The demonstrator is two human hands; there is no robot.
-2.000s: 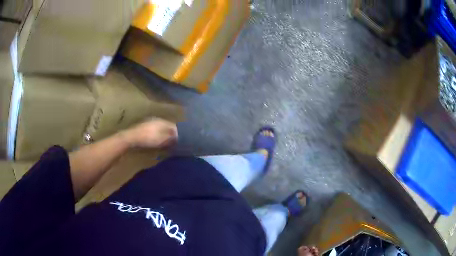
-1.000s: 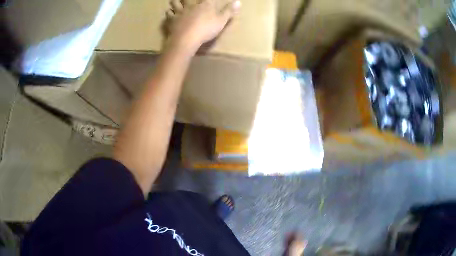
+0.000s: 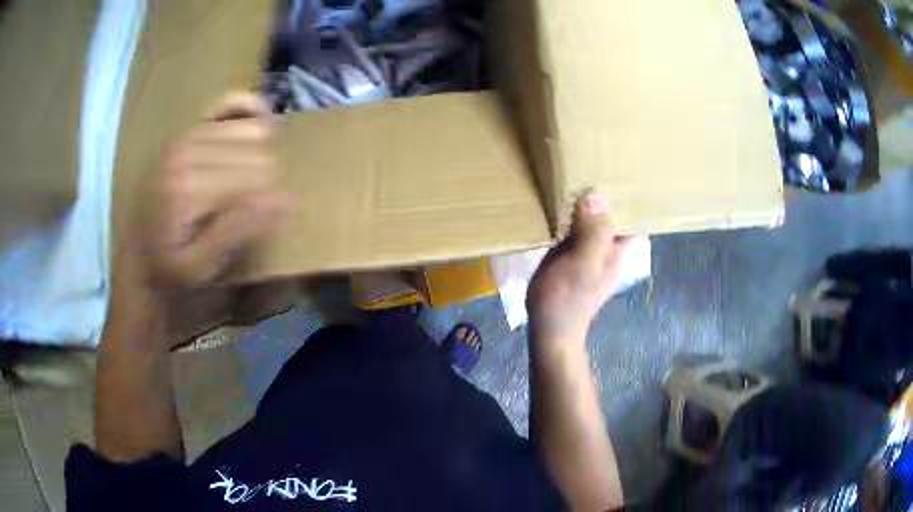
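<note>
An open cardboard carton stands in front of me, its near flap (image 3: pixel 400 190) folded out towards me and a wide flap (image 3: pixel 661 120) out to the right. Grey and dark parts (image 3: pixel 350 60), too blurred to name, lie inside. My right hand (image 3: pixel 576 275) holds the flap corner where the two flaps meet, thumb on top, fingers partly hidden. My left hand (image 3: pixel 215 190) is strongly blurred at the left end of the near flap; its grip cannot be made out.
Another carton with black and silver parts (image 3: pixel 816 95) is at the upper right. A long white sheet or strip (image 3: pixel 95 170) is at the left. An orange-taped carton (image 3: pixel 461 280) and a white sheet (image 3: pixel 513 285) are below the flaps. A pale stool (image 3: pixel 716 400) stands at the lower right.
The carton top under my left hand was closed; its flaps are now open and the contents show. My right hand has come up from the lower edge to the flap corner.
</note>
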